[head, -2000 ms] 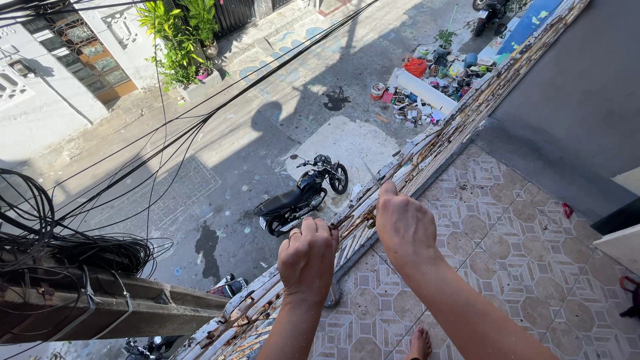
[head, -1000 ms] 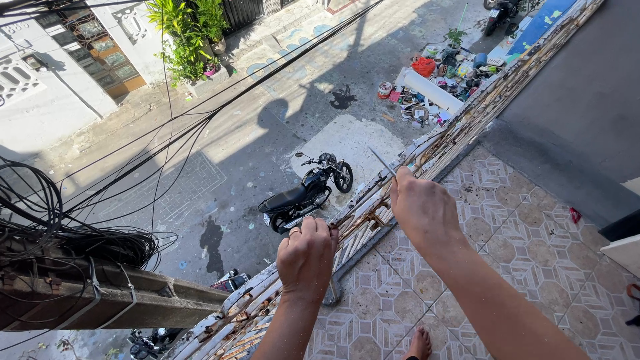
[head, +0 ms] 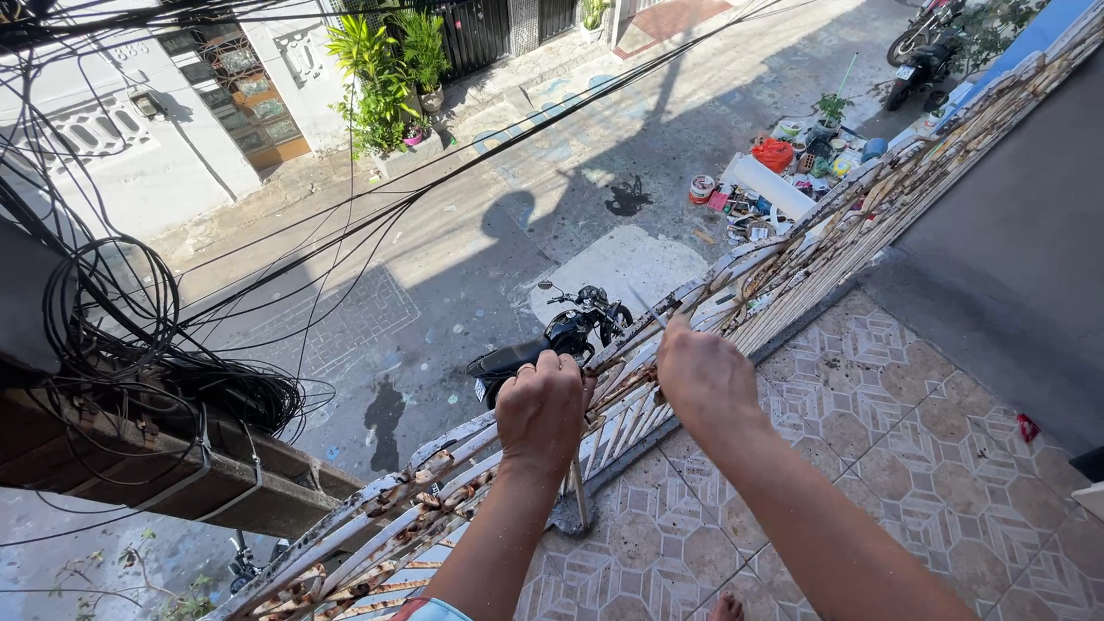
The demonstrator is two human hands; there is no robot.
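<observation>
A white metal balcony railing point(head: 431, 496), with peeling paint and brown rust, runs diagonally across the view. My left hand point(head: 542, 410) is closed around its top rail, a ring on one finger. To the right, my right hand point(head: 707, 371) grips a thin, pale, pointed tool point(head: 649, 309), its handle hidden in the fist. The tool's narrow end lies over the top rail, but whether it touches the paint I cannot tell.
Black cables point(head: 241, 379) and a concrete utility pole point(head: 172, 466) stand close at the left. The tiled balcony floor point(head: 862, 466) bears dark flakes. Below in the street are a motorcycle point(head: 552, 332) and a heap of refuse point(head: 776, 185).
The view has shifted. The tool, seen standing out from my right hand a second ago, now lies over the top rail. My left hand remains on the railing.
</observation>
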